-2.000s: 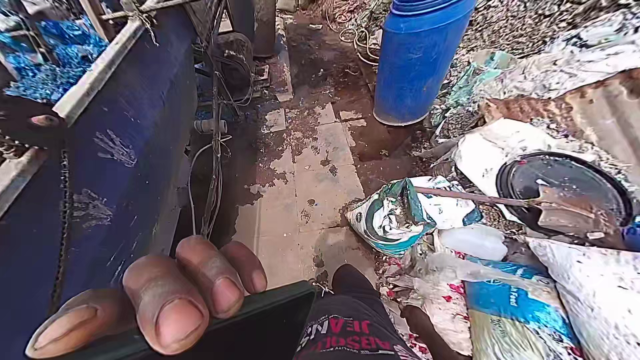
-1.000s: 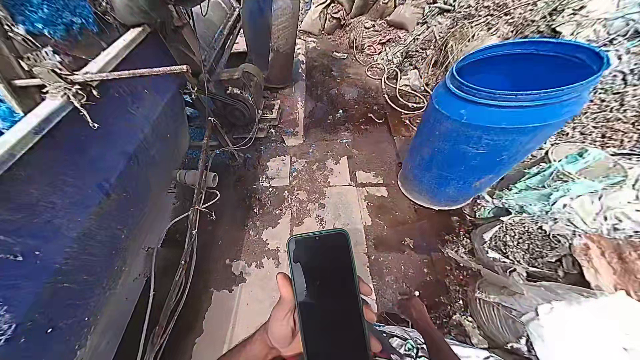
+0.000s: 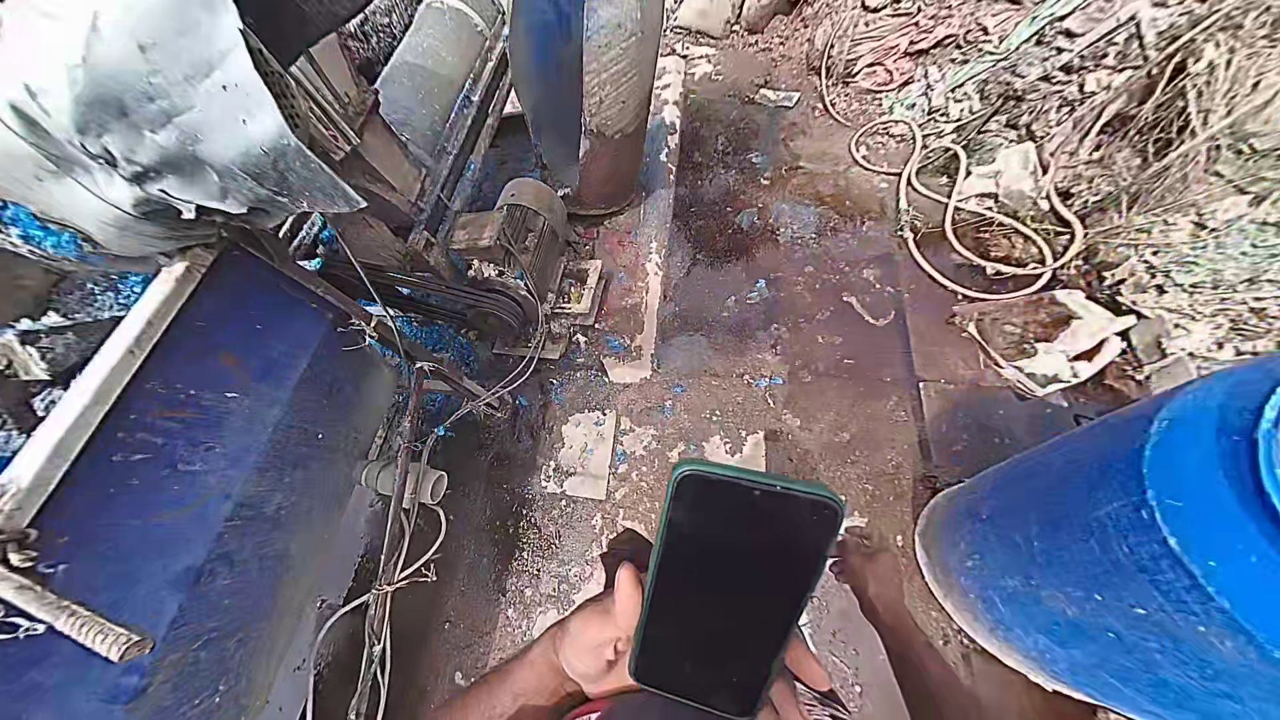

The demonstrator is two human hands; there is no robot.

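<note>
My left hand holds a smartphone in a dark green case at the bottom centre, tilted, its dark screen facing up. The thumb lies along the phone's left edge, and fingertips show beside its lower right edge. What seems to be my right hand hangs low to the right of the phone, apart from it and left of a blue plastic drum. Its fingers are blurred, and whether it holds anything is unclear. Part of a dark shoe shows behind the phone's left side.
On the left stand a blue metal trough, a belt-driven electric motor and hanging cables. Upright cylinders stand beyond. A coiled hose and scrap lie right of the wet, stained floor.
The view has swung a lot. Fingers covered the phone's upper part two seconds ago; its dark screen now faces me. The drum has shifted to the lower right of the view.
</note>
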